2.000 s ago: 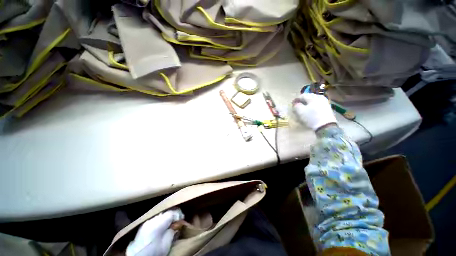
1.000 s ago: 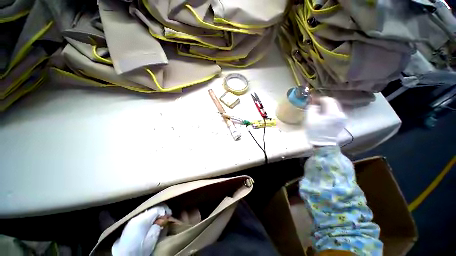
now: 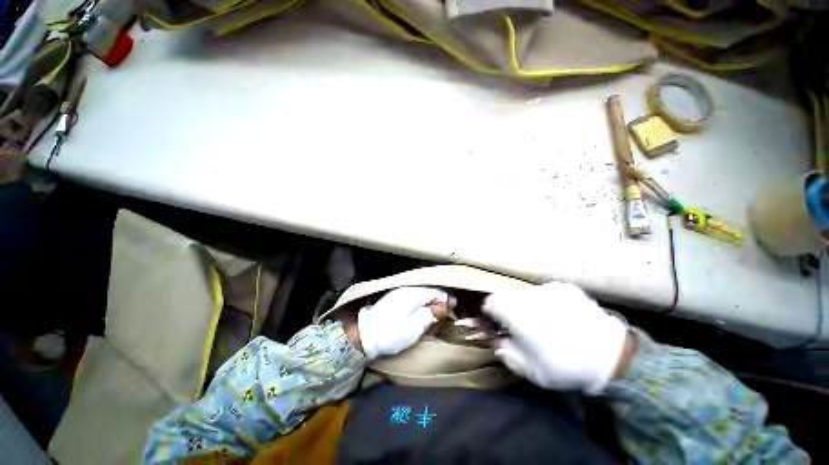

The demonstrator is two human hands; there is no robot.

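Note:
The beige bag lies on my lap below the table edge, its curved opening facing up. My left hand, in a white glove with bare fingertips, pinches cloth inside the opening. My right hand, also white-gloved, is closed at the opening's right side. A thin, dark, metallic shape shows at its fingertips and looks like the snips; its handles are hidden. The fingertips of both hands are close together, and the bag's inside is dark and partly hidden.
On the white table are a tape roll, yellow block, flat brush, yellow-handled tool and blue-topped tub. Beige stacks line the back. A red-based bottle stands far left; beige pieces hang left.
The view has swung left. My right hand has moved from the tub to the bag opening. The red-handled snips no longer show on the table. My left hand remains in the bag.

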